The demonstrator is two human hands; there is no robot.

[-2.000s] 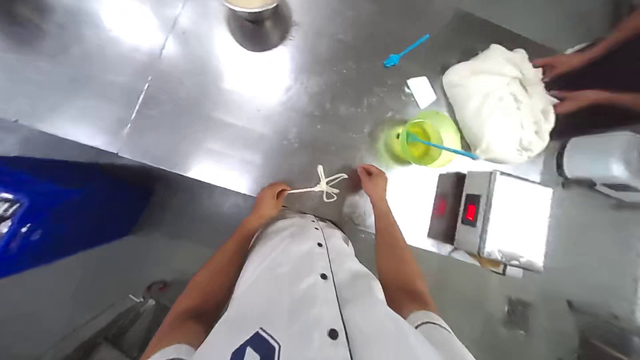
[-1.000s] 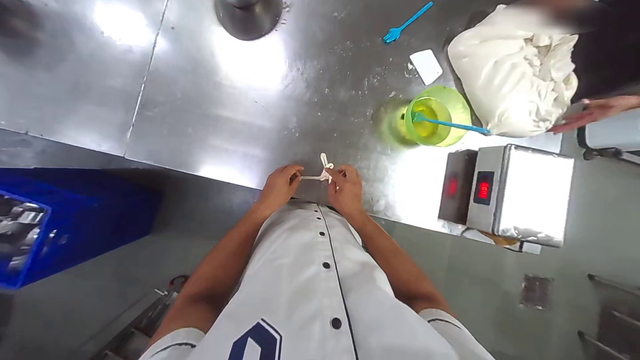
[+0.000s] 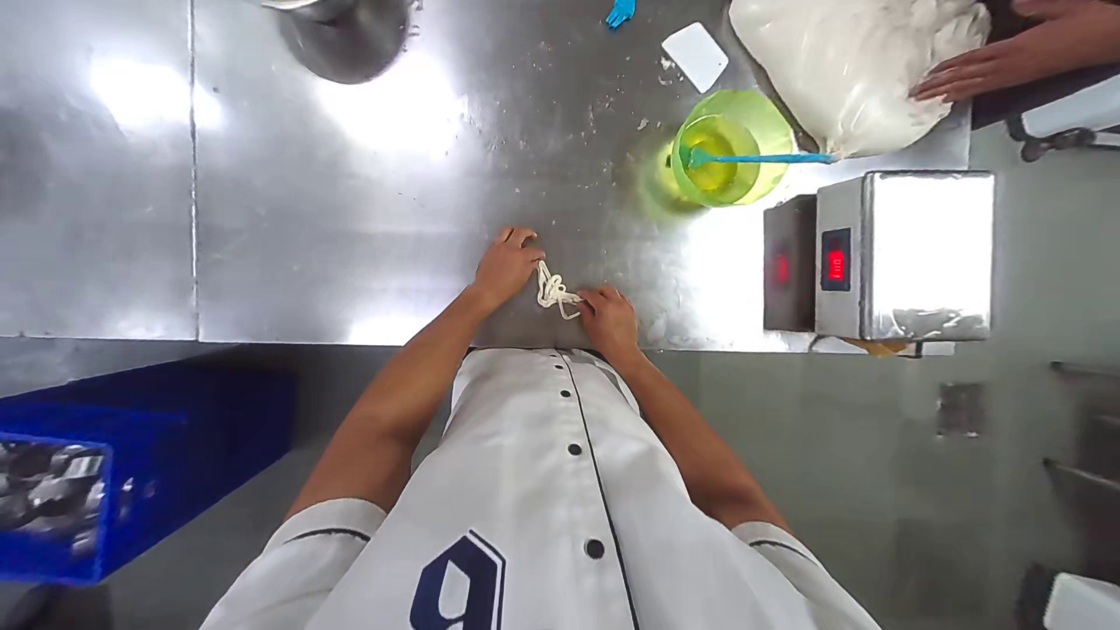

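A knotted white cord (image 3: 555,289), looped and bunched, lies between my two hands over the steel table near its front edge. My left hand (image 3: 509,265) is at the cord's upper left end, its fingertips on it. At the lower right end, the fingers of my right hand (image 3: 608,319) pinch a loop of the cord. Whether the cord rests on the table or hangs just above it, I cannot tell.
On the steel table (image 3: 350,219) stand a green bowl (image 3: 774,131) with a blue brush, a white scraper (image 3: 696,57), a digital scale (image 3: 927,254) and a metal vessel (image 3: 346,39). A co-worker's hand (image 3: 1006,66) touches a covered dough mass (image 3: 840,70). A blue crate (image 3: 149,472) stands lower left.
My hands have moved apart from where they nearly met, and the cord is now more bunched. The co-worker's hand has come onto the dough mass. The view has shifted closer.
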